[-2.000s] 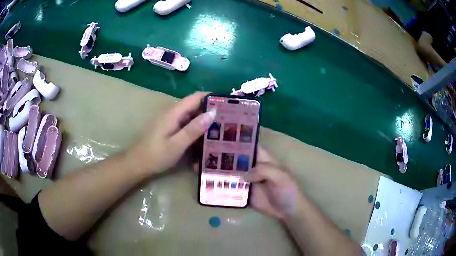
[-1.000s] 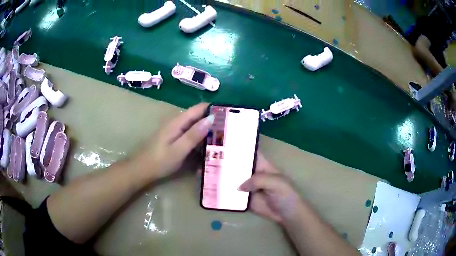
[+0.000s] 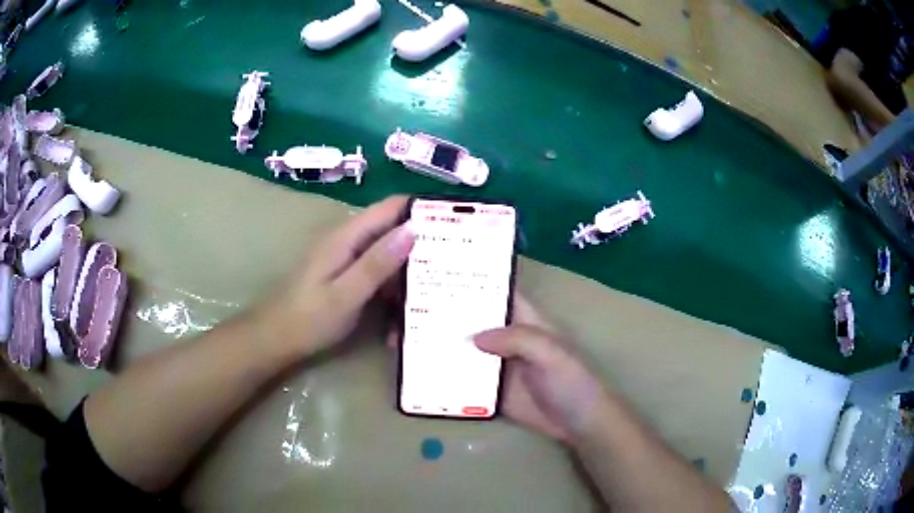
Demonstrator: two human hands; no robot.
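A smartphone (image 3: 456,301) with a black edge is upright in the middle of the view. Its bright screen shows lines of dark text on white and a small red button at the bottom. My left hand (image 3: 346,281) grips its upper left side, thumb on the edge. My right hand (image 3: 541,371) holds its lower right side, with the thumb over the screen. The fingers behind the phone are mostly hidden.
A green belt (image 3: 561,165) carries pink inner frames (image 3: 319,163) and pale housing shells (image 3: 429,33). Housing shells (image 3: 100,311) are heaped on the bench at left. A white sheet (image 3: 792,431) lies at right. Another person's arm (image 3: 862,95) is at upper right.
The phone screen has gone from picture tiles, through a sideways page change, to a page of text. The parts on the belt have moved to the right. Both hands still hold the phone.
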